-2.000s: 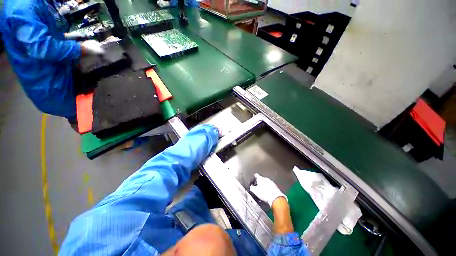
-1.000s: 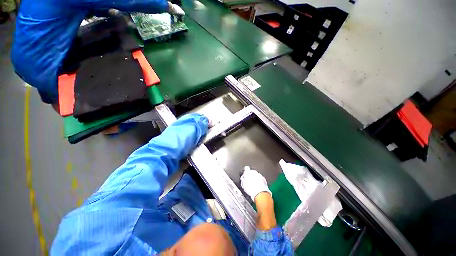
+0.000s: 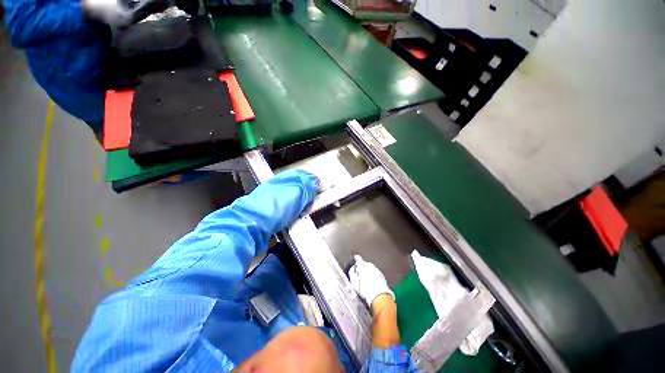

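The silver carrier frame (image 3: 343,194) lies across the conveyor rails, its open middle over a flat grey metal plate (image 3: 379,229). My left hand (image 3: 316,183) is at the frame's far end, mostly hidden by the blue sleeve, so its grip does not show. My right hand (image 3: 370,281), in a white glove, is over the plate beside the near rail (image 3: 328,269), fingers bunched; whether it pinches anything small cannot be told. A crumpled white cloth (image 3: 441,285) lies on the green mat (image 3: 410,309), partly under the frame's near end.
The far rail (image 3: 423,207) runs along a green-topped bench (image 3: 496,240). A black foam pad (image 3: 182,116) and orange-red sheets (image 3: 118,120) lie on the neighbouring bench at left. A person in a blue smock (image 3: 55,62) stands there. Black bins (image 3: 474,65) stand at the back.
My right hand has shifted slightly towards the near rail. The neighbouring person's hand has moved back left, from a speckled board to the dark foam. The view has shifted a little.
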